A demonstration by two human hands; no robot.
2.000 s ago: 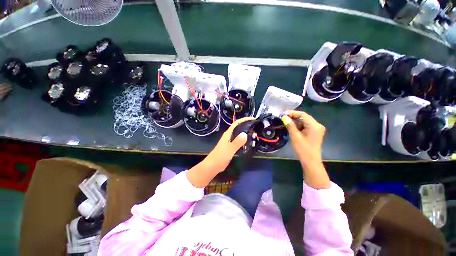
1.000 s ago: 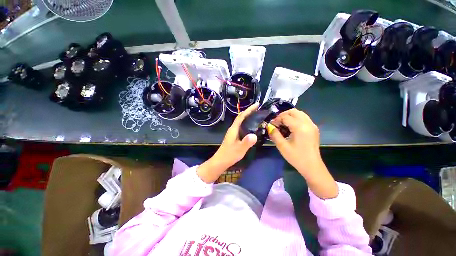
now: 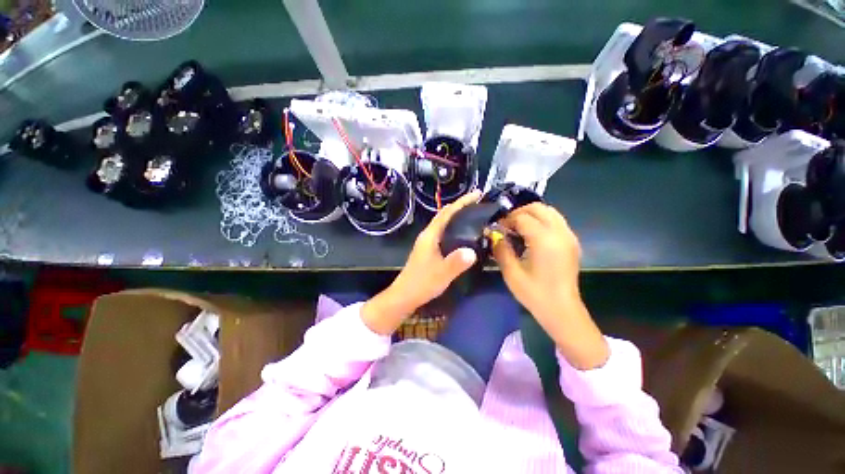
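My left hand (image 3: 435, 259) holds a glossy black camera head (image 3: 468, 228) at the bench's front edge. My right hand (image 3: 545, 255), with yellow on a fingertip, has its fingers bent at the head's right side; what they pinch is hidden. Behind the hands stands a camera base housing with a white bracket (image 3: 531, 157); its black cup is mostly covered by the head and hands. To its left stand three more housings, the nearest a black cup (image 3: 375, 196) with red and orange wires rising from it.
Loose black heads (image 3: 159, 172) cluster at left, beside a tangle of thin translucent pieces (image 3: 255, 205). Units with heads (image 3: 725, 93) stand at right. A metal post (image 3: 316, 42) and fan (image 3: 148, 11) are behind. Cardboard boxes (image 3: 148, 370) stand below the bench.
The black head has come up over the cup's opening in my left hand. My right hand has moved inward from the cup's right rim to the head. The view has shifted a little.
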